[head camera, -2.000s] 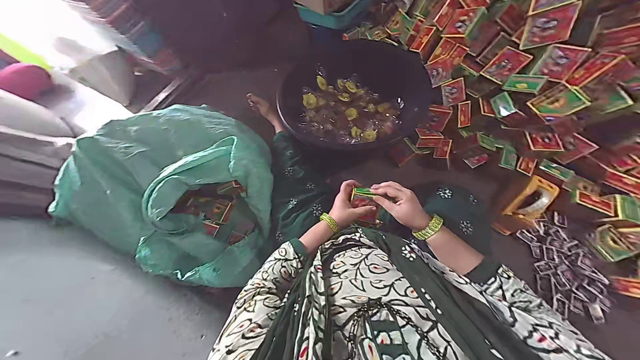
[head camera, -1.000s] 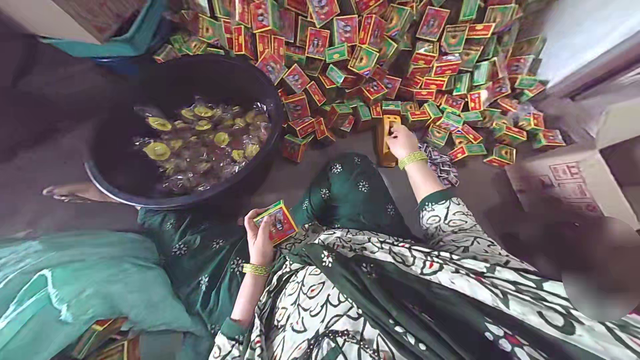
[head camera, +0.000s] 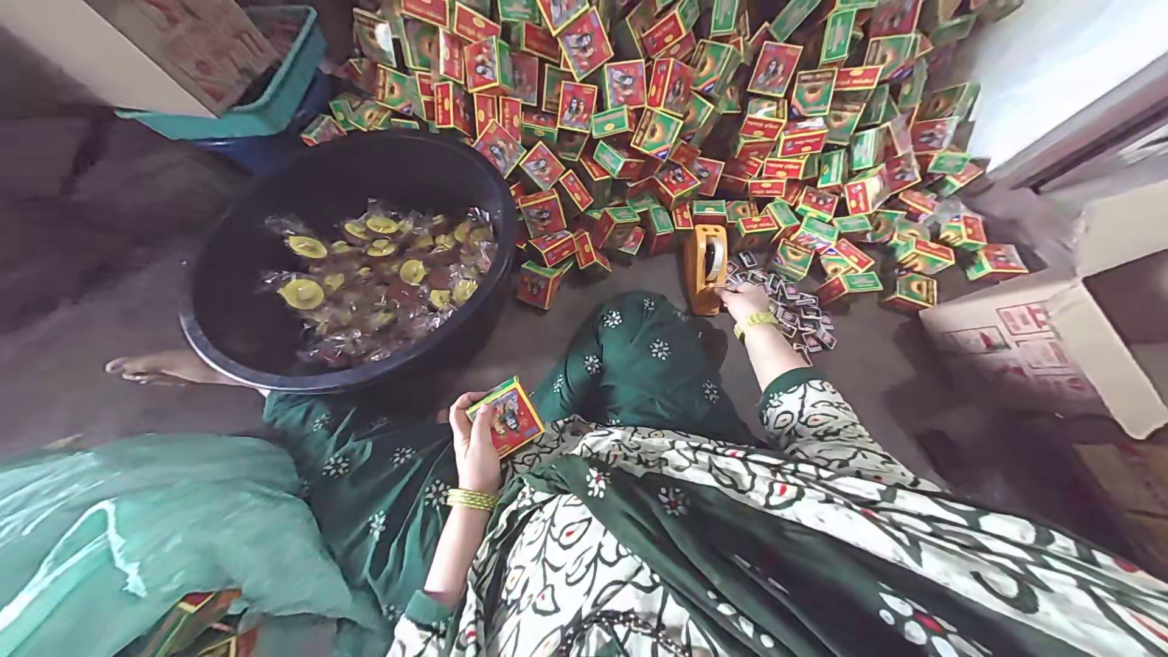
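My left hand (head camera: 476, 447) holds a small red, yellow and green printed cardboard box (head camera: 507, 417) above my lap. My right hand (head camera: 745, 303) reaches to the near end of an orange tape dispenser (head camera: 701, 271) standing on the floor; whether the fingers pinch tape is too small to tell. Small dark printed packets (head camera: 803, 315) lie in a heap just right of that hand. To the left, a large black plastic tub (head camera: 219, 274) holds yellow round pieces in clear wrapping (head camera: 301, 294).
Many printed boxes (head camera: 666, 132) are heaped across the floor ahead. A green woven sack (head camera: 164, 520) with more boxes lies at lower left. At right stands an open cardboard carton (head camera: 1022, 342). A teal crate (head camera: 265, 109) with a carton is at upper left.
Two seconds ago both hands were together on a small box; now the left alone holds it and the right is at the tape dispenser. The view has swung to the right.
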